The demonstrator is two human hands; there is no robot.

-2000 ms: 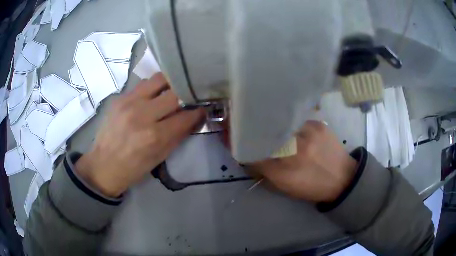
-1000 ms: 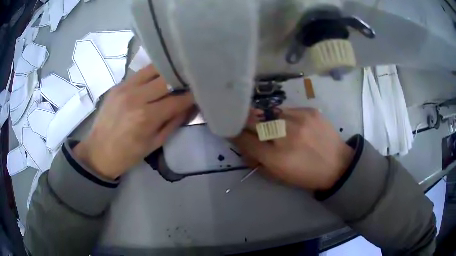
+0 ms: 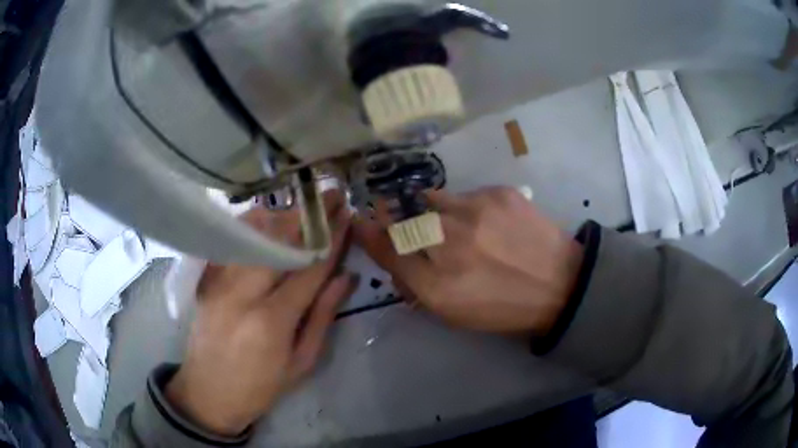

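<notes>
My left hand lies on the machine bed, its fingers reaching under the cream sewing machine head. A blurred white fabric piece shows at its left edge; whether the fingers grip it cannot be told. My right hand is curled behind the lower ribbed tension knob, its fingertips close to my left fingers. A slim silver tool sticks out below the right hand, which holds it. The needle area is mostly hidden by the fingers and head.
White pointed tabs are spread at the left, partly hidden by the machine head. Folded white strips fan out at the right. A larger ribbed knob with a black lever sits above the hands. A small brown patch is on the table.
The view has shifted, so the machine head now covers more of the left. My left hand has turned, its fingers pointing more forward, closer to my right hand. The right hand still holds the tool.
</notes>
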